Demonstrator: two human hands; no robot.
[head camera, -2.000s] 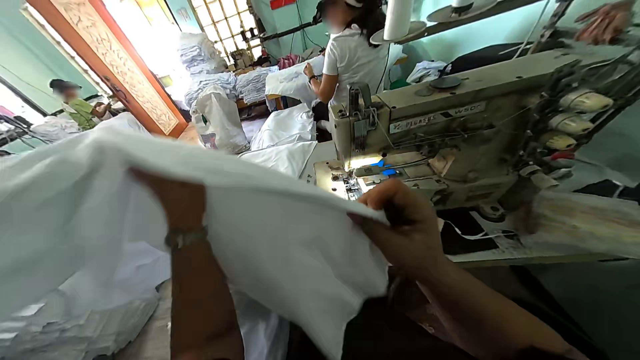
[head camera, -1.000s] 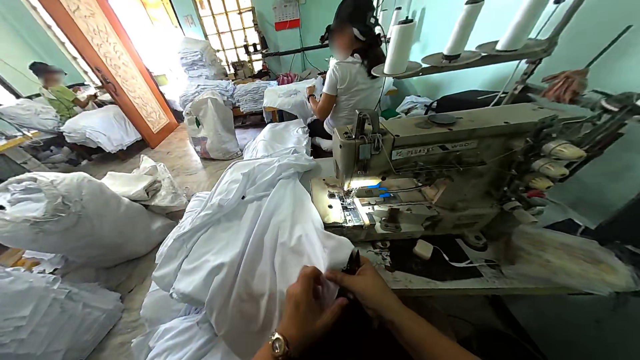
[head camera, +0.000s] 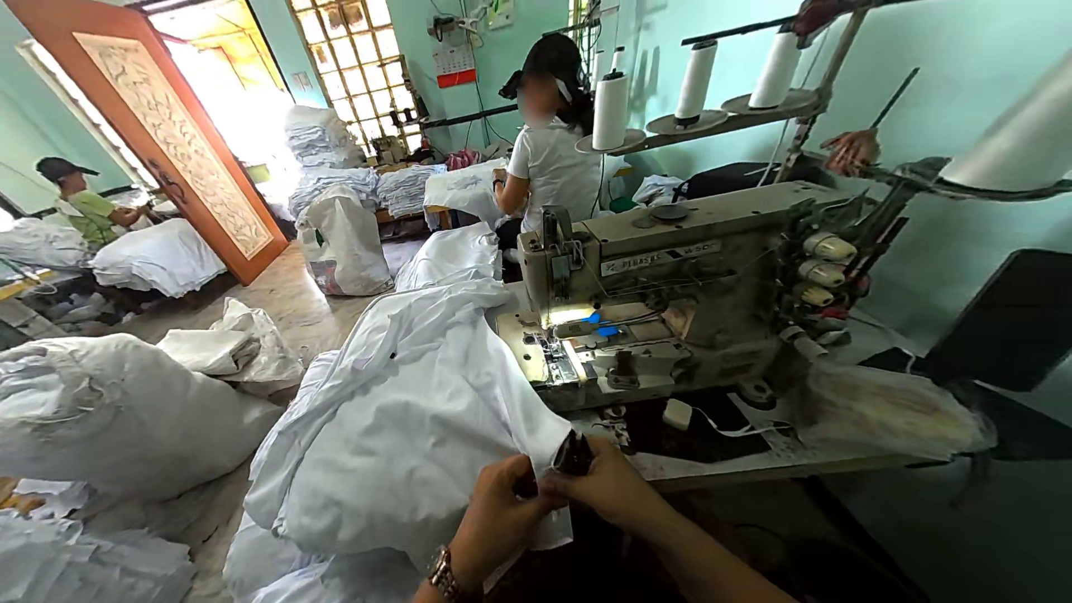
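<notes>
White fabric (head camera: 394, 419) lies draped in a heap left of the industrial sewing machine (head camera: 670, 285), its near right corner at my hands. My left hand (head camera: 502, 511), with a wristwatch, pinches the fabric edge between thumb and fingers. Close beside it, my right hand (head camera: 599, 486) grips the same edge; a small dark thing shows at its fingers, too unclear to name. Both hands are below the machine's lit needle area (head camera: 557, 352), apart from it. No fabric is seen under the presser foot.
Cones of white thread (head camera: 610, 113) stand on the rack above the machine. A white block with a cord (head camera: 677, 414) rests on the machine table (head camera: 754, 461). Stuffed white sacks (head camera: 126, 410) are on the floor at left. Two people work with white cloth, one beyond the machine, one far left.
Two seconds ago the fabric was held up across the view with my hands far apart; now it lies lowered at left and my hands are together at its edge.
</notes>
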